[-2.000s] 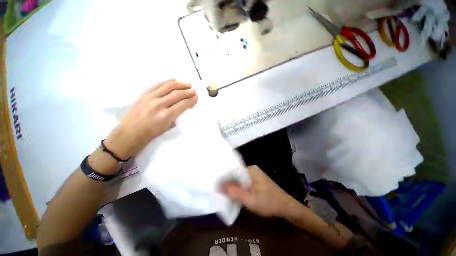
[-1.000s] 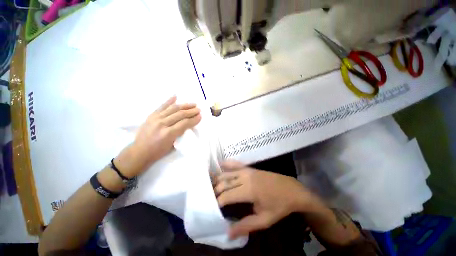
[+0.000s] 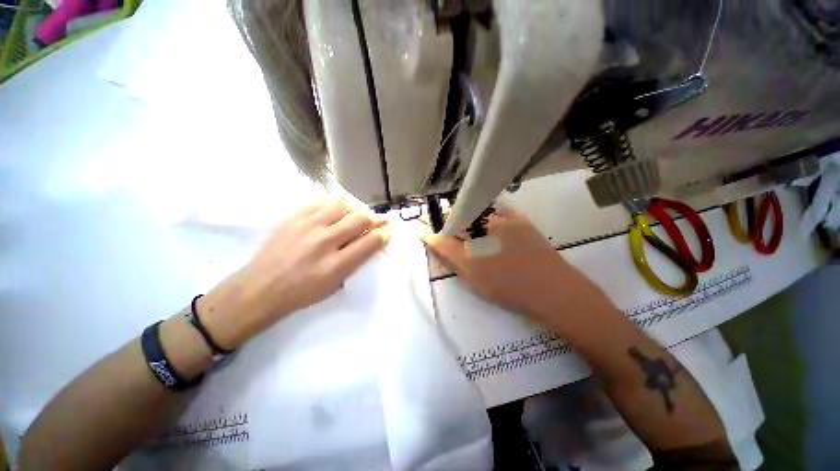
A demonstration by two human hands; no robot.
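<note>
White fabric runs from under the sewing machine's needle area down over the front table edge towards the wearer. My left hand lies flat on the fabric, left of the presser foot, fingertips close to it. My right hand is just right of the presser foot, thumb and fingertips at the fabric's right edge, partly hidden behind the machine's metal parts. The cream machine head fills the upper middle. Whether the foot is down on the fabric is hard to tell in the glare.
Red and yellow scissors lie right of my right hand, with a second pair farther right. A printed ruler runs along the front table edge. More white fabric hangs low at right. A green basket with pink spools is at upper left.
Both hands have moved up to the needle area with the fabric. My right hand has left the lap side and is now beside the presser foot. The view has shifted closer to the machine head.
</note>
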